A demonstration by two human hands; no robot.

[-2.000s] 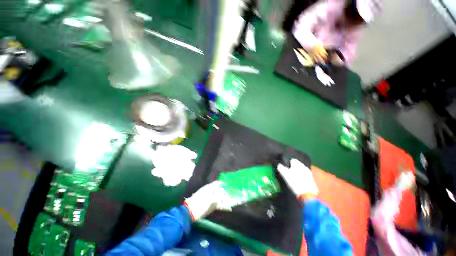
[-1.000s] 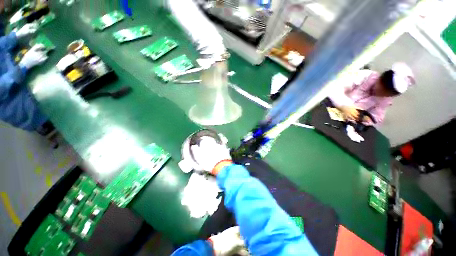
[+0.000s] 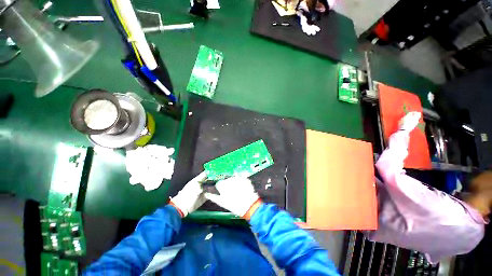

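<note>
A green circuit board (image 3: pixel 240 158) is tilted over the black bench mat (image 3: pixel 207 129). My left hand (image 3: pixel 190 196), white-gloved, grips its lower left corner. My right hand (image 3: pixel 234 193), also white-gloved, is at the board's lower edge, just right of my left hand. A dark tool (image 3: pixel 209 186) shows between the two hands, in my right hand's grasp; its bristles cannot be made out. A slim dark stick (image 3: pixel 286 186) lies on the mat's right part.
A silvery pot (image 3: pixel 102 116) and crumpled white wipes (image 3: pixel 150 166) are left of the mat. An orange-red mat (image 3: pixel 341 180) is at right. A slanting post (image 3: pixel 148 64) and clear funnel (image 3: pixel 51 51) stand beyond. A pink-sleeved person (image 3: pixel 421 199) works at right.
My right hand has come back from the silvery pot to the board. The view has shifted, and the board and both hands now show clearly over the mat.
</note>
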